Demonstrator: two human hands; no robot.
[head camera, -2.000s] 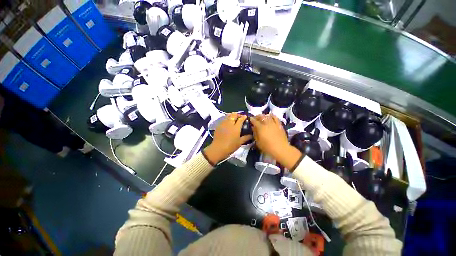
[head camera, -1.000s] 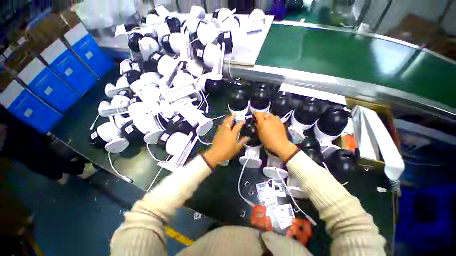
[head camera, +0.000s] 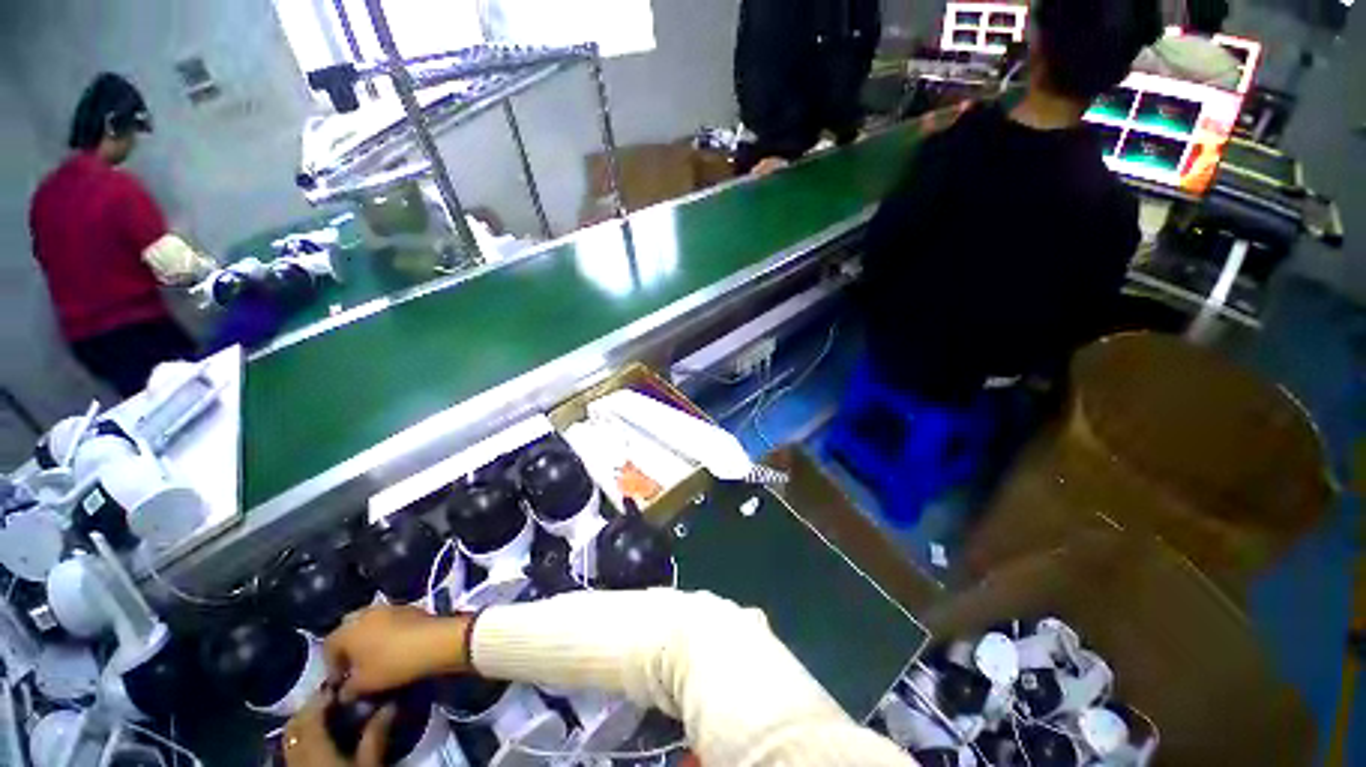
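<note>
My right hand (head camera: 396, 650) rests its fingers on the black ball of a white security camera (head camera: 421, 737) low in the view. My left hand (head camera: 318, 740) is at the near side of the same ball, cut off by the bottom edge. The hands cover much of the ball, and what the fingertips do there is hidden. Other black ball heads (head camera: 487, 513) on white bodies stand in rows beyond and beside my hands.
More cameras (head camera: 143, 495) are piled at left. A carton tray (head camera: 659, 393) with white strips and an orange piece stands beyond the rows, beside the green conveyor (head camera: 450, 352). At right are a blue stool (head camera: 906, 442), a seated person, large cartons (head camera: 1198, 435) and more cameras (head camera: 1034, 697). Other people are farther off.
The view has swung right and up, bringing people, the stool and cartons into sight. My hands now appear at lower left, still together on a ball. The orange pieces by my body have left the view.
</note>
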